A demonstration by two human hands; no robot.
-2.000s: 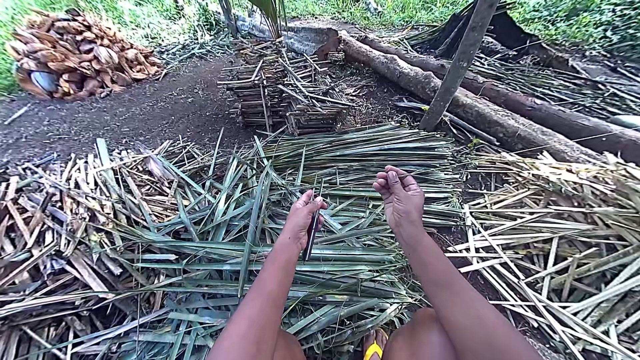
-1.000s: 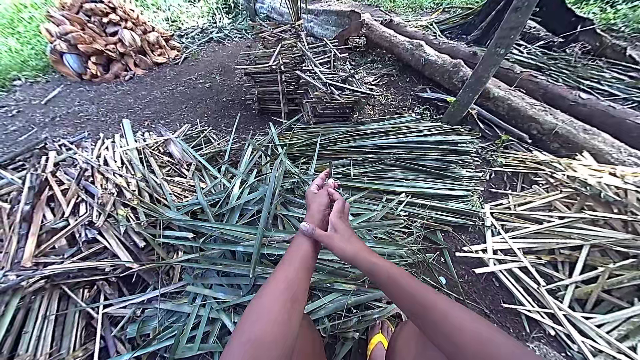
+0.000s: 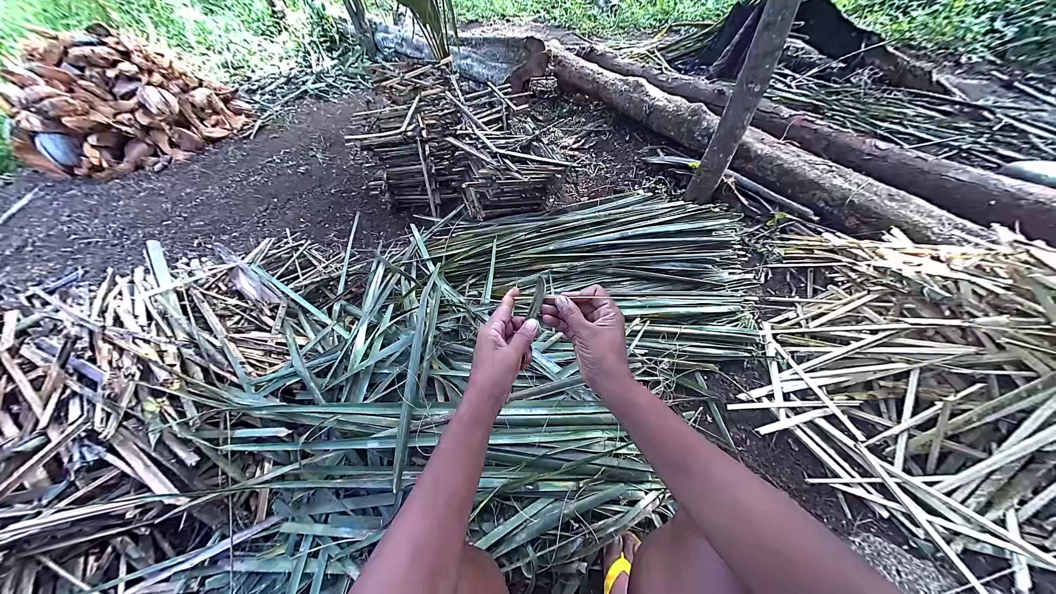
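Note:
Both bare hands are held close together over a heap of long green leaf strips [image 3: 511, 421]. My left hand [image 3: 502, 338] pinches a short dark green strip [image 3: 538, 299] that stands up between thumb and fingers. My right hand [image 3: 590, 330] is just to its right, thumb against fingers, with a thin brown sliver [image 3: 582, 298] lying across its fingertips. Whether the sliver reaches the left hand is unclear. Beyond the hands lies a neater bundle of green strips [image 3: 610, 247], laid side by side.
Dry split strips [image 3: 932, 363] cover the ground at right, and dry brown pieces [image 3: 107, 396] lie at left. A stack of sticks [image 3: 462, 157], a leaning wooden post [image 3: 738, 107], logs [image 3: 792, 173] and a pile of coconut husks [image 3: 115, 99] stand farther back.
One second ago the hands were clasped together with the right over the left; now they are slightly apart. Two seconds ago they were farther apart, with a dark thing in the left hand.

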